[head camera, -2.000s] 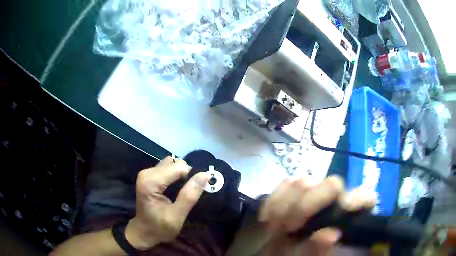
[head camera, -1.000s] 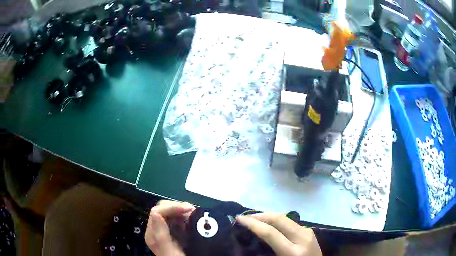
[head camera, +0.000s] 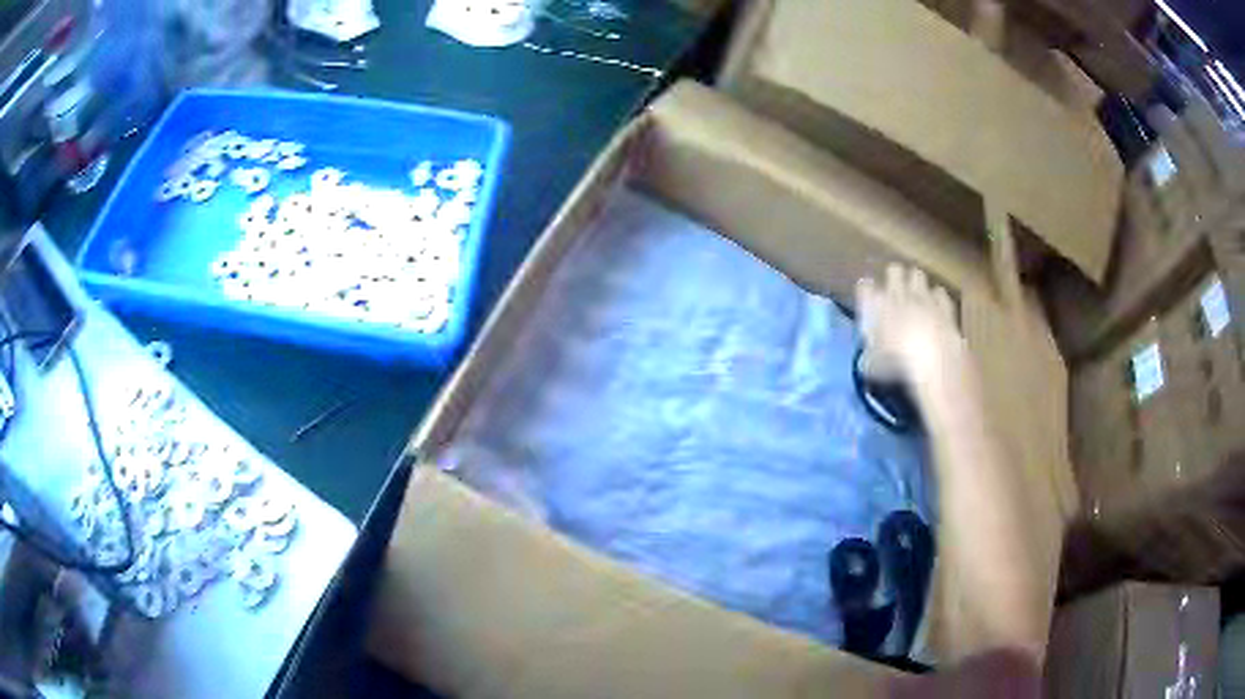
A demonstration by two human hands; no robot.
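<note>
My right hand (head camera: 908,325) reaches into an open brown carton (head camera: 587,574) at its far right side. It is blurred, with its fingers over a black housing (head camera: 885,396) that shows partly below and beside the palm. The hand appears to grip it. Two other rounded black pieces (head camera: 877,580) stand side by side in the carton, nearer to me. A bluish translucent liner (head camera: 683,396) covers much of the carton's inside. My left hand is out of the picture.
A blue tray (head camera: 280,317) of small white rings stands left of the carton. More white rings (head camera: 191,498) lie loose on the white board (head camera: 294,580) at lower left, by a black cord. Cartons (head camera: 1174,396) are stacked at the right.
The view has swung right from the bench to the carton. My right hand has moved from the bench edge into the carton. My left hand and the screwdriver have left the picture.
</note>
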